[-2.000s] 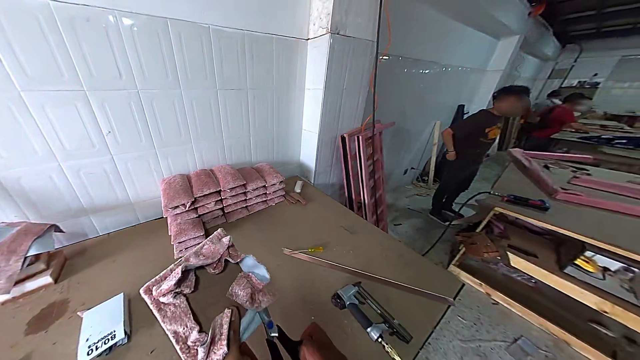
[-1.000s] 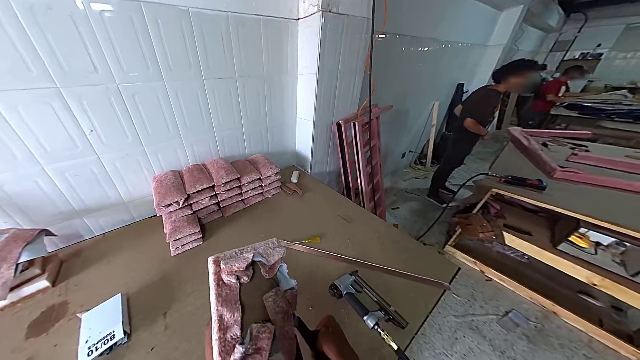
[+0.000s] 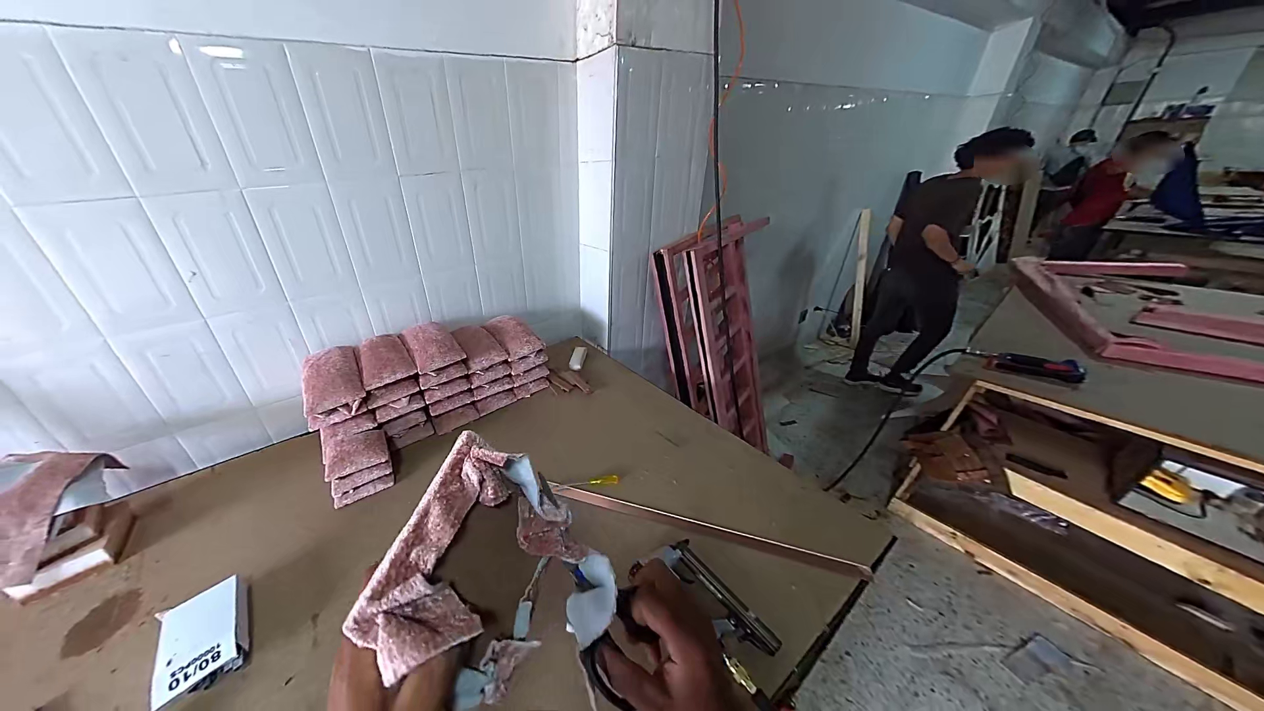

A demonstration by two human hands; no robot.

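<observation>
My left hand [image 3: 395, 676] grips a pink fabric-covered piece [image 3: 425, 548] at its lower end; loose fabric with a pale blue-white backing hangs from its far end. Black-handled scissors [image 3: 597, 657] are in my right hand [image 3: 681, 642], their blades largely hidden by fabric. Beneath, a small fabric scrap [image 3: 509, 662] and a thin tool with a pale handle [image 3: 525, 607] lie near my left hand. Just beyond my right hand, a pneumatic staple gun [image 3: 726, 592] rests on the table. A yellow-handled screwdriver [image 3: 602, 481] lies beside a long thin strip [image 3: 711, 528].
Pink padded pieces [image 3: 439, 355] stand stacked by the tiled wall. A white box [image 3: 200, 632] and fabric-draped wooden pieces [image 3: 74, 538] are at left. Pink frames [image 3: 711, 326] lean against the wall. A co-worker [image 3: 923, 257] stands beyond the table [image 3: 632, 434]; others are farther back.
The pink piece has shifted and turned in my left hand, its loose fabric now spread rightward. My right hand and the scissors show more fully at the right. The nearer co-worker has changed posture.
</observation>
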